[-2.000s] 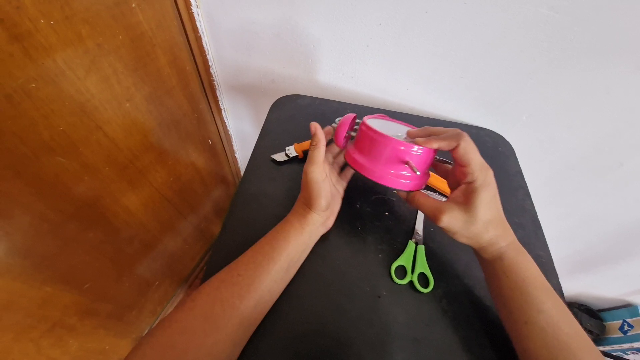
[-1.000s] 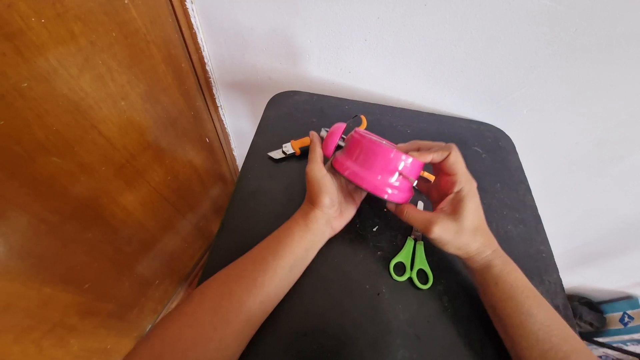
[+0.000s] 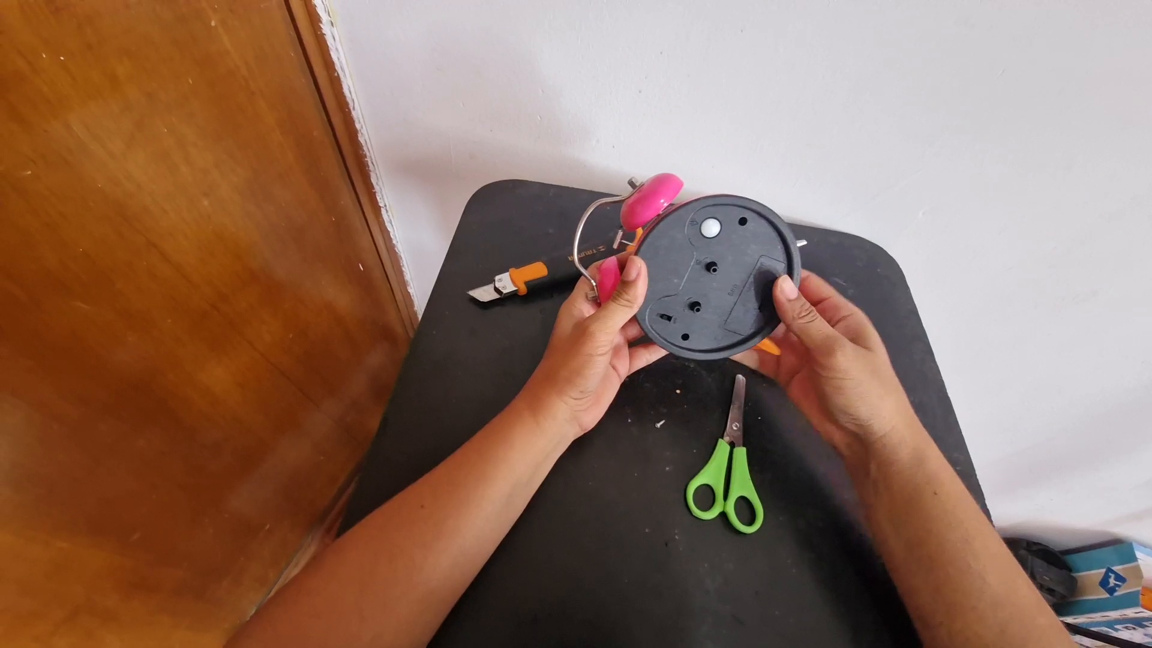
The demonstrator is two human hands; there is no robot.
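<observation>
A pink twin-bell alarm clock point(image 3: 720, 288) is held above the table, its round black plastic back facing me. That back has a white knob, several holes and a battery cover. My left hand point(image 3: 598, 355) grips the bell side, its thumb on the rim near the lower bell and wire handle. At the opposite rim my right hand point(image 3: 832, 351) holds the clock with the thumb on its back. Beyond my left hand lies an orange and black utility knife point(image 3: 531, 276), blade pointing left. Green-handled scissors point(image 3: 729, 468) lie closed below the clock. An orange tip point(image 3: 768, 346) shows under the clock; the rest is hidden.
Everything lies on a black table point(image 3: 576, 540) with rounded corners, against a white wall point(image 3: 765, 99). A wooden door or panel point(image 3: 171, 270) stands at the left. Small bits point(image 3: 660, 423) are scattered near the scissors. A dark object and a blue printed item point(image 3: 1107, 580) are at the lower right.
Both hands have turned the clock, so its black back now faces me instead of its pink side. The scissors and the utility knife have stayed in place.
</observation>
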